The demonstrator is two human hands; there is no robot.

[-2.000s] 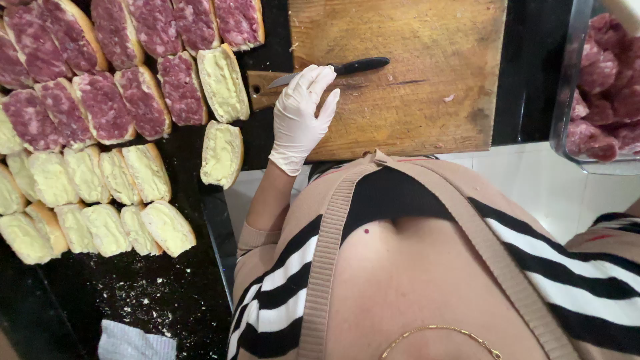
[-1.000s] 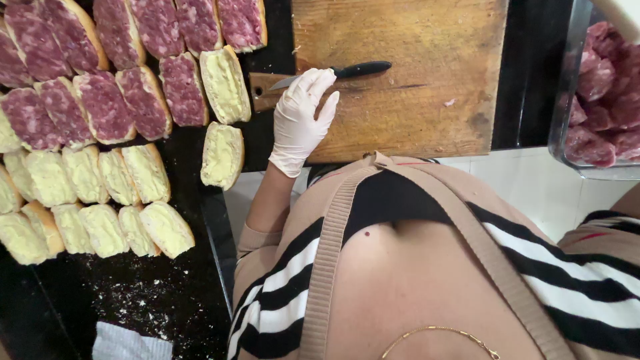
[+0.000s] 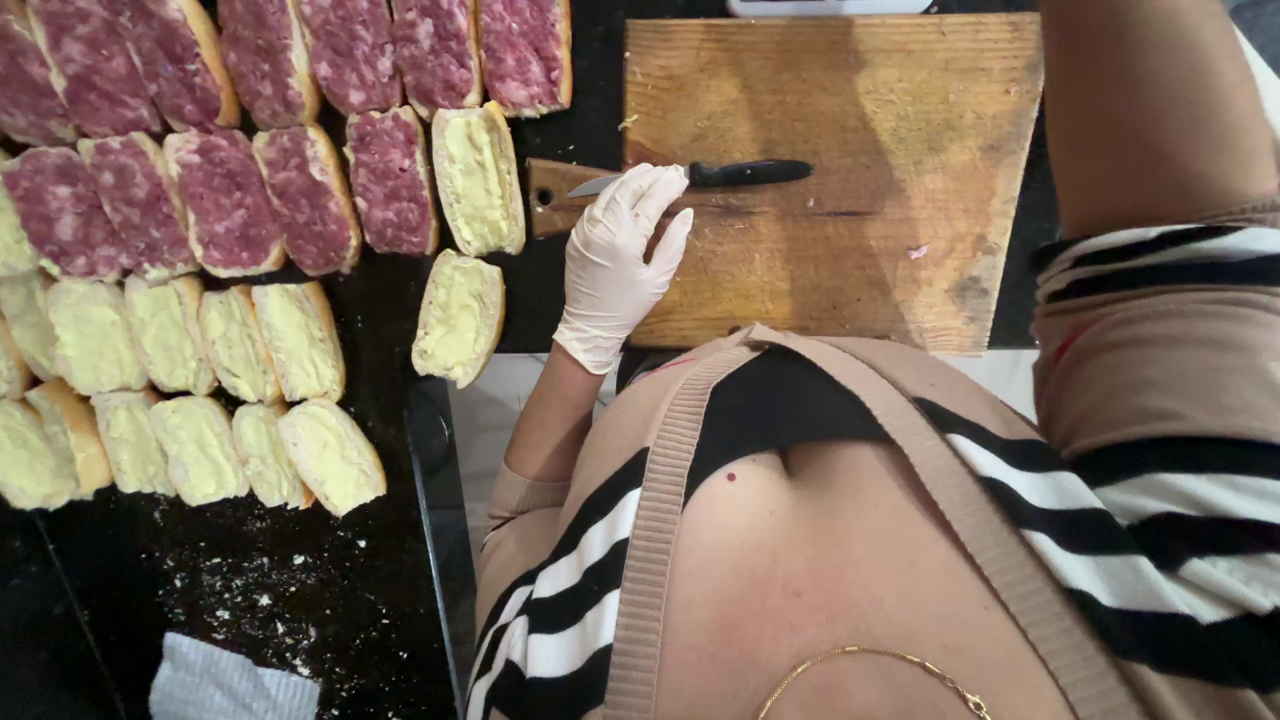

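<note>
My left hand (image 3: 625,260), in a thin white glove, lies at the left edge of a wooden cutting board (image 3: 930,130). Its fingers rest across the blade of a knife with a black handle (image 3: 750,173), and the thumb stands apart. My right forearm (image 3: 1160,110) reaches up along the board's right side, with the hand beyond the top edge of the view. At the left lie rows of halved bread rolls, the upper ones topped with raw ground meat (image 3: 390,180), the lower ones with a pale yellow spread (image 3: 170,335). Two spread-covered rolls (image 3: 478,180) sit nearest my left hand.
The rolls lie on a dark countertop (image 3: 250,590) with pale crumbs. A folded cloth or paper towel (image 3: 230,680) is at the bottom left. Part of a white object (image 3: 830,6) shows behind the board. The counter's edge (image 3: 435,560) runs down beside my body.
My right arm has come into view at the right, where a clear tray of raw meat showed before. The left hand, the knife and the rolls have stayed in place.
</note>
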